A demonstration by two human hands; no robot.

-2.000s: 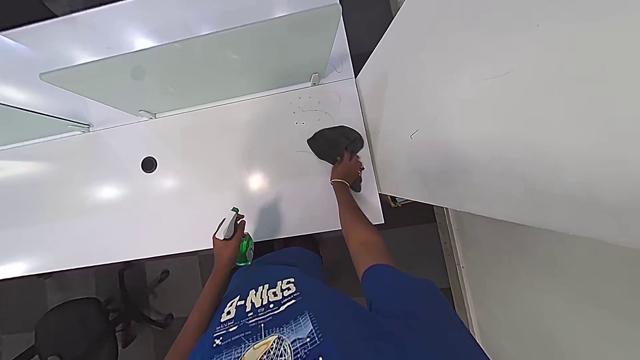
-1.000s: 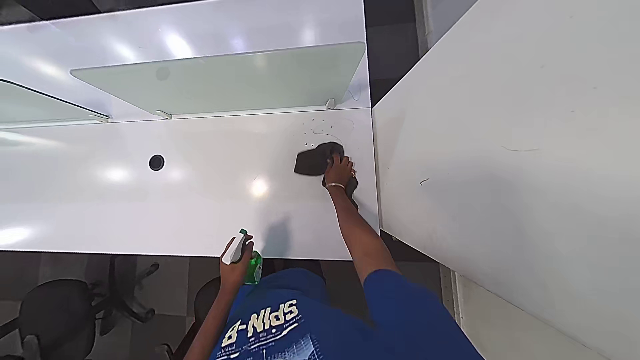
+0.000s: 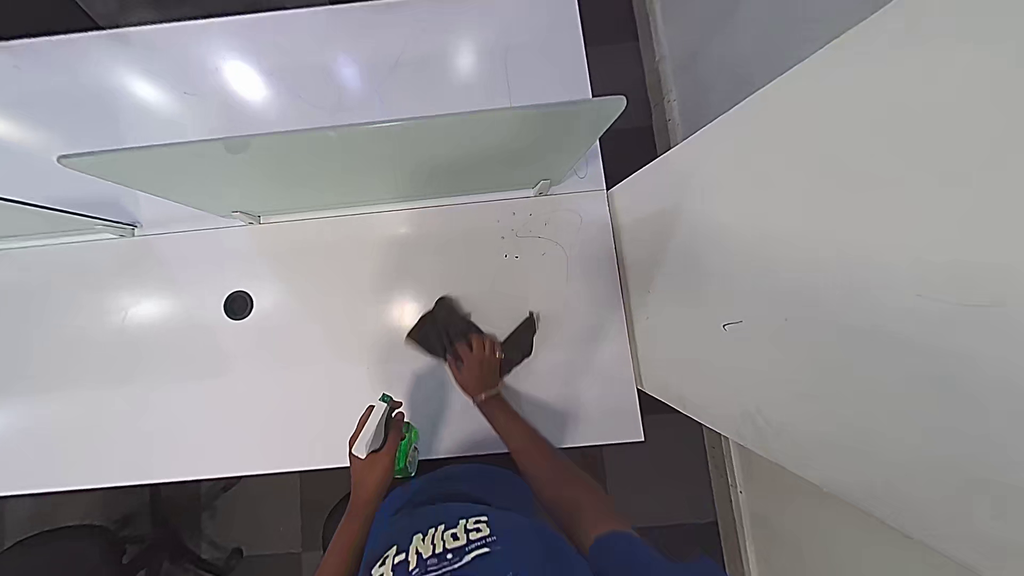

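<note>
A dark cloth [image 3: 442,328] lies bunched on the white desk [image 3: 320,400], slightly blurred, with one folded end sticking out to the right. On top of it, my right hand [image 3: 478,364] presses and grips it; a thin band is round the wrist. My left hand [image 3: 380,438] is closed round the neck of a spray bottle [image 3: 406,450] with a white and green trigger head and green see-through body, held over the desk's near edge. Small dark specks and thin curved marks [image 3: 544,238] show on the desk beyond the cloth.
A frosted glass divider [image 3: 344,164] stands on brackets along the desk's middle, with part of another [image 3: 48,224] at the left. A black round cable grommet [image 3: 238,305] sits in the desktop. A large white panel [image 3: 832,264] adjoins on the right. A dark chair [image 3: 64,552] is at the lower left.
My right hand has moved the cloth from near the specks and the desk's right end to the left and nearer to me. The left hand still holds the spray bottle. The view has shifted.
</note>
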